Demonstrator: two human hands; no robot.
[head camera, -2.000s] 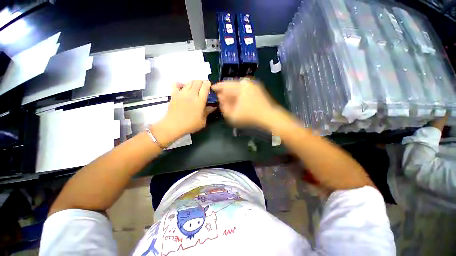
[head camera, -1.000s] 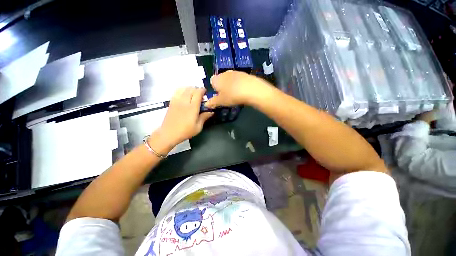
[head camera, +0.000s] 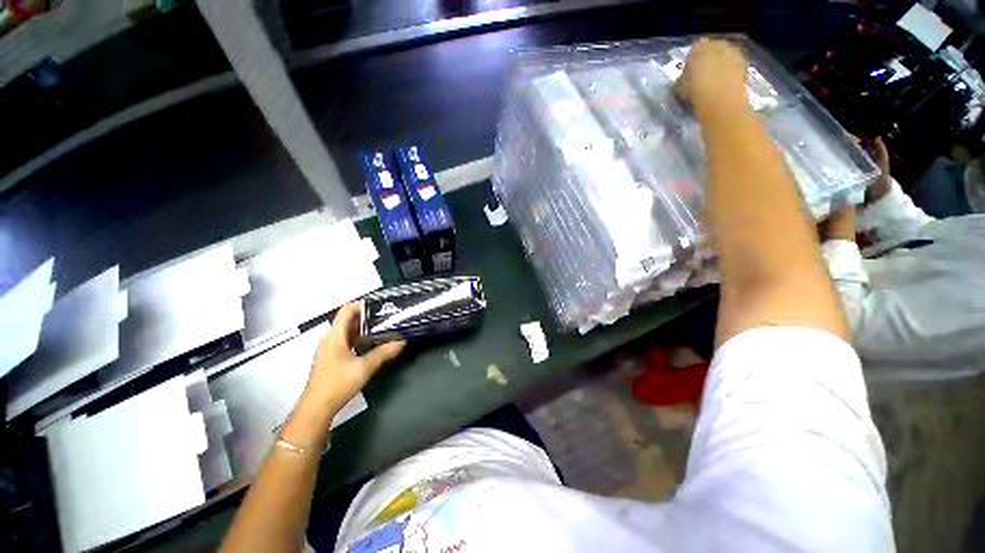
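My left hand (head camera: 351, 362) holds the left end of a dark closed retail box (head camera: 423, 310) above the green bench top. The box lies level, its shiny face up. My right hand (head camera: 714, 73) is at the far part of the blister tray stack (head camera: 605, 184), over a pocket; its fingertips are partly hidden, so I cannot tell whether they grip anything. Bagged devices (head camera: 618, 221) lie in the top tray's pockets, with milky bag ends sticking out at the near side.
Two blue finished boxes (head camera: 412, 214) stand side by side beyond the held box. Open cartons with white lids (head camera: 308, 265) overlap at left. Paper scraps (head camera: 535, 341) lie on the green bench top (head camera: 475, 378). Another person's sleeve (head camera: 918, 281) is at right, hands near the trays.
My right hand has left the box and reached over to the tray stack. The dark box now shows fully in my left hand. The view has swung to the right.
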